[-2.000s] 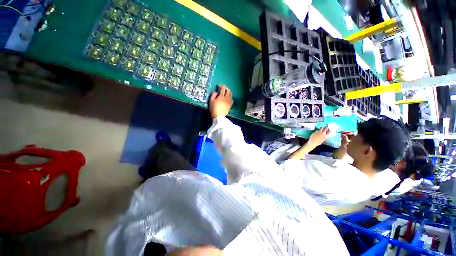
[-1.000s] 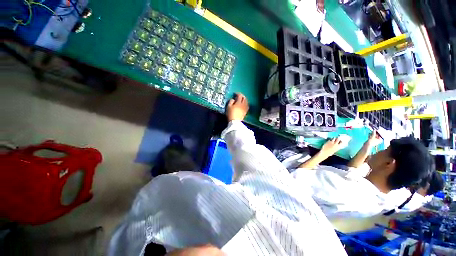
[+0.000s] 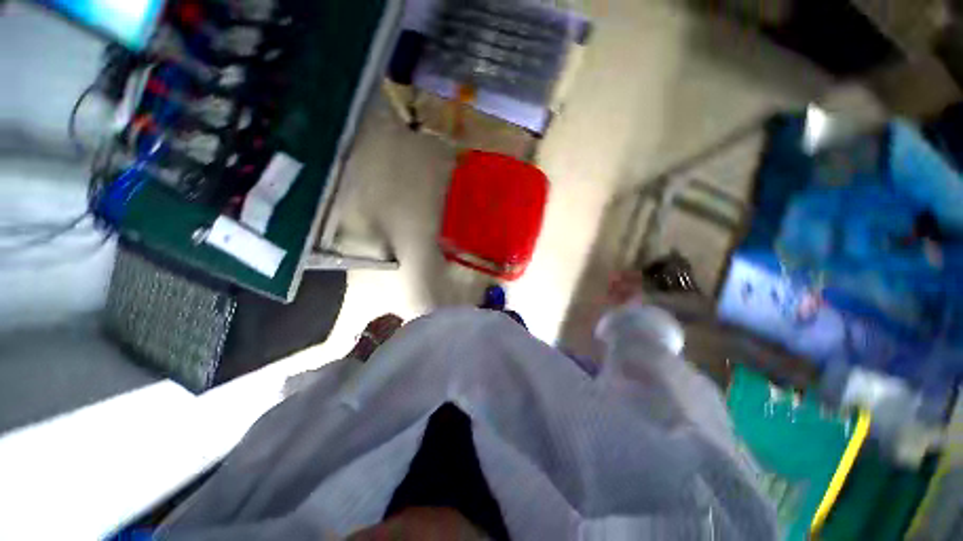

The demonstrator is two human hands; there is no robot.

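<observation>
My left hand [image 3: 378,335] is small and dark at the left edge of my white smock; its fingers are not clear, and I see nothing certain in it. My right hand [image 3: 625,285] is a blurred patch beyond my white sleeve cuff; whether it holds anything cannot be told. At the left, a row of test fixtures [image 3: 206,143] with shiny clamps and red spots stands on the green bench mat [image 3: 320,100]. A white paper strip [image 3: 248,245] and a second white strip [image 3: 271,192] lie near the bench corner.
A red stool [image 3: 494,211] stands on the floor ahead. Beyond it is a small table [image 3: 428,79] with a dark ribbed load. A speckled grey box [image 3: 169,317] is below the bench at left. At right are a cluttered blue table [image 3: 845,254] and a green-topped, yellow-striped table [image 3: 787,433].
The view has swung away from the tray of boards and the neighbouring worker to the floor and the fixture bench. My right hand is off the green table's edge. My left hand has come into view.
</observation>
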